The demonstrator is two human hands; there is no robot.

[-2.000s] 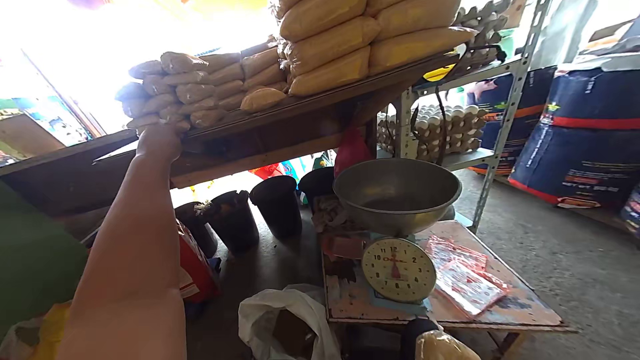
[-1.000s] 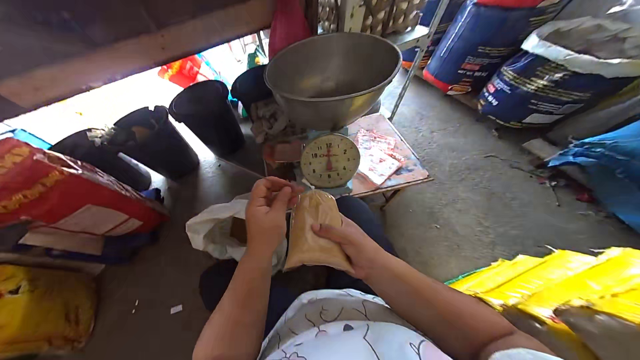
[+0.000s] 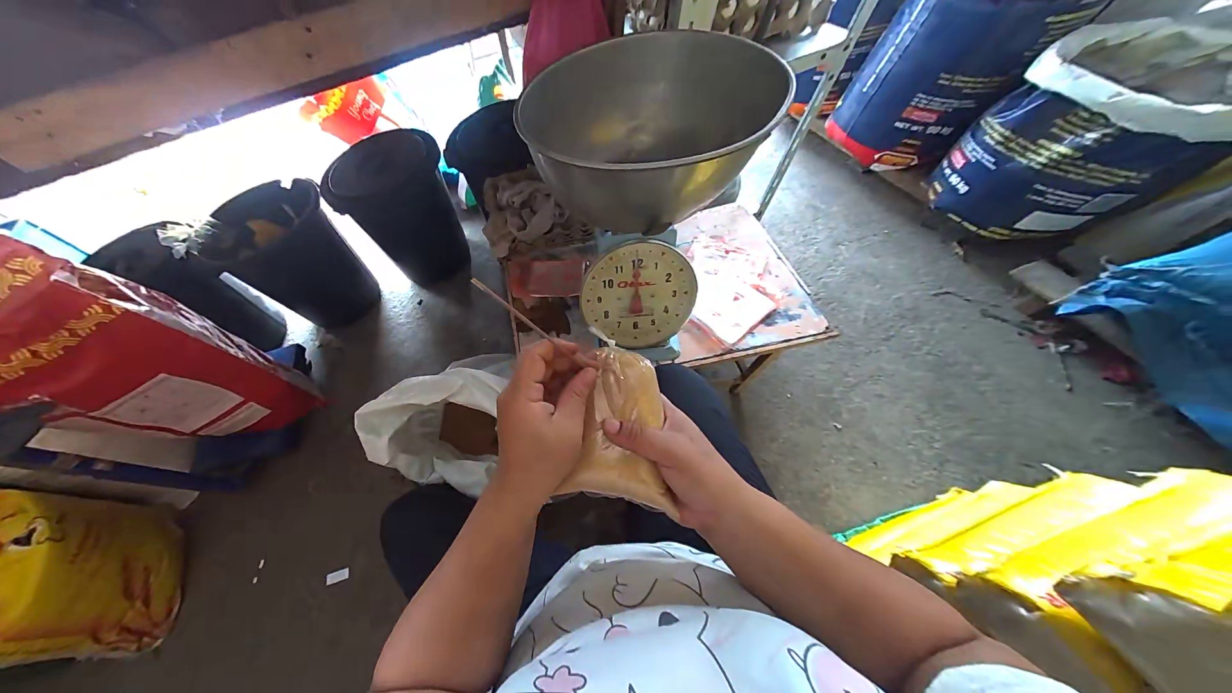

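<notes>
A clear plastic bag of tan powder or fine grain (image 3: 626, 462) is held over my lap, its neck toward the scale. My left hand (image 3: 549, 409) pinches at the bag's neck, with a thin straw-like strip (image 3: 515, 310) sticking out up and left from the fingers. My right hand (image 3: 674, 457) grips the bag's right side, thumb on its front. Just beyond the bag stands a dial scale (image 3: 639, 294) with a wide metal bowl (image 3: 654, 106) on top. An open white sack (image 3: 395, 423) with something brown inside lies left of the bag.
The scale stands on a low table (image 3: 808, 327) bearing red-printed plastic bags (image 3: 727, 289). Black buckets (image 3: 399, 207) line the left, near a red printed bag (image 3: 154, 356). Large blue sacks (image 3: 1059, 159) stand at right, yellow packs (image 3: 1068, 525) at lower right. A wooden shelf edge (image 3: 269, 67) crosses the upper left.
Two seconds ago my left arm reached to the stacked bags on the shelf; now both hands hold a filled bag over my lap. The view has swung down.
</notes>
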